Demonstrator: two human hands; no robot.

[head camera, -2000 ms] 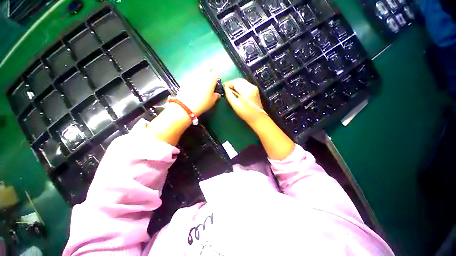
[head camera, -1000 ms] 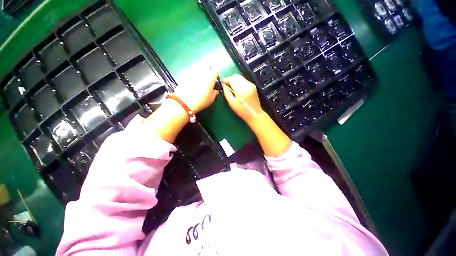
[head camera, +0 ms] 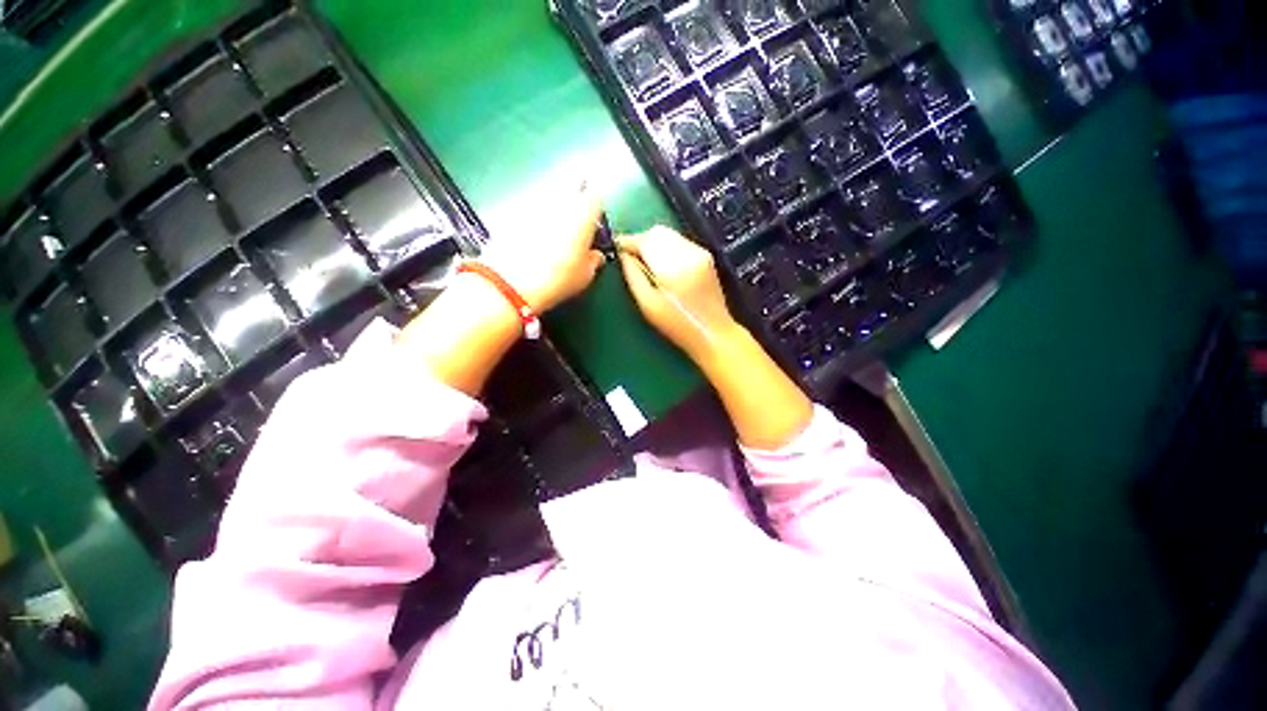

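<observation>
My left hand (head camera: pixel 559 260), with a red bracelet at the wrist, holds a small black module housing (head camera: pixel 605 236) at its fingertips. My right hand (head camera: pixel 677 278) is just right of it, fingers pinched on a thin pale stick (head camera: pixel 664 285) whose near end reaches the housing. Glare and the fingers hide much of the housing. The left tray (head camera: pixel 250 174), black with large square pockets, lies under and left of my left arm; many pockets are empty. The right tray (head camera: pixel 813 167) holds shiny square parts.
A small white slip (head camera: pixel 627 411) lies by the left tray's edge. Another pale strip (head camera: pixel 964 314) is at the right tray's near edge. A smaller tray with silvery squares (head camera: pixel 1091 42) is at far right, beside blue clothing. Small dark parts (head camera: pixel 63 632) lie at lower left.
The whole view has shifted slightly, moving the trays a little left in the picture. My hands stay together at the housing, with only slight movement of the right fingers.
</observation>
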